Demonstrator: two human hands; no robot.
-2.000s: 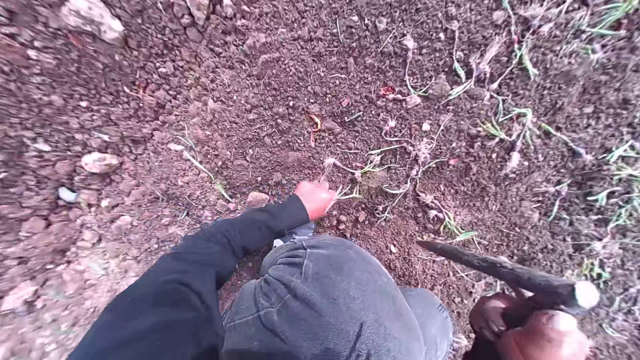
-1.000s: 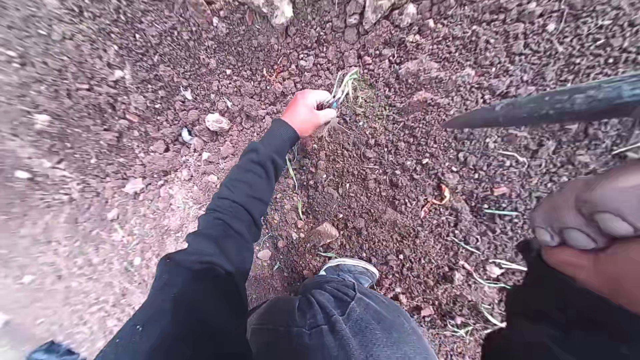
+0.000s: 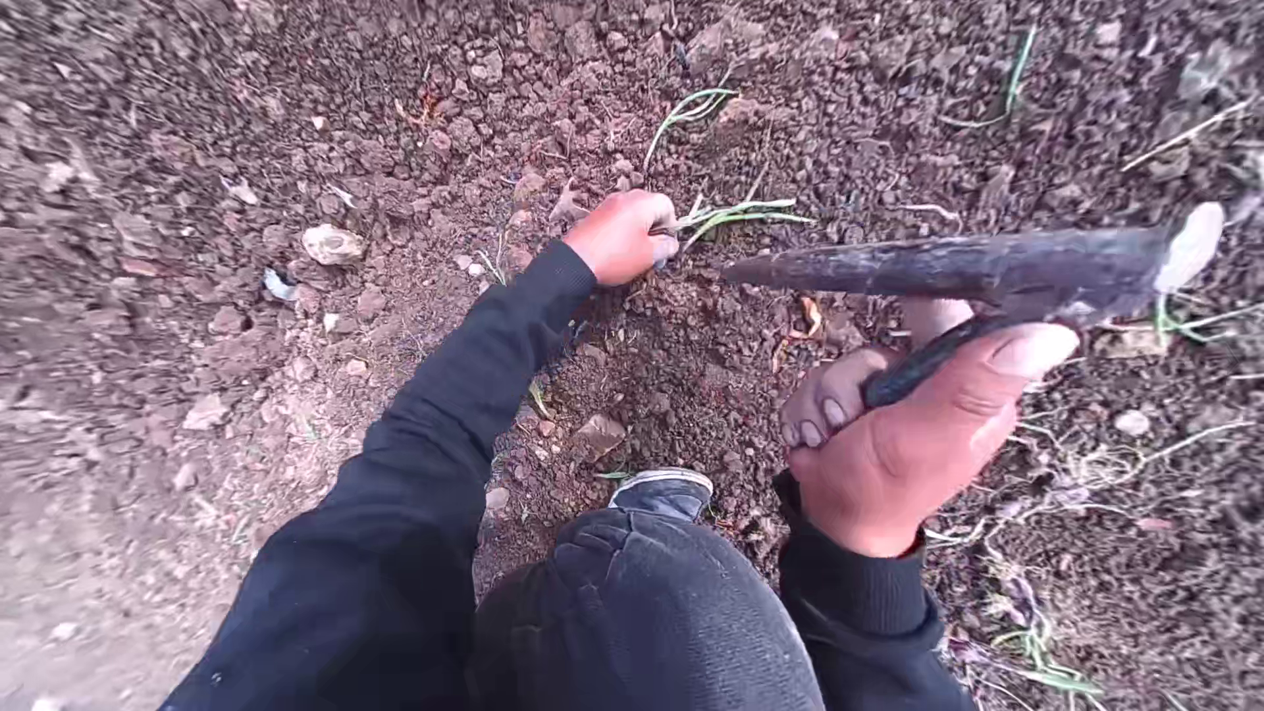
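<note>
My left hand (image 3: 624, 237) is low over the soil at upper middle, its fingers closed around the pale lower ends of green seedlings (image 3: 736, 214). Their leaves stick out to the right. My right hand (image 3: 904, 425) grips the side branch of a pointed wooden dibber (image 3: 948, 265), a forked stick with a dark shaft. Its tip points left, just right of the seedlings, and its pale cut end is at the right. Whether the tip touches the soil cannot be told. Another seedling (image 3: 681, 117) stands or lies in the soil above my left hand.
Cloddy brown soil (image 3: 691, 365) surrounds my hands. Loose seedlings with roots (image 3: 1027, 632) lie at lower right, and a green seedling (image 3: 1022, 74) is at upper right. A pale stone (image 3: 333, 245) lies at left. My shoe (image 3: 664, 492) and knee (image 3: 652, 612) are at bottom middle.
The view has shifted. The dibber, apart from my left hand a second ago, now has its tip close to the seedlings there. More of my right hand shows around the branch.
</note>
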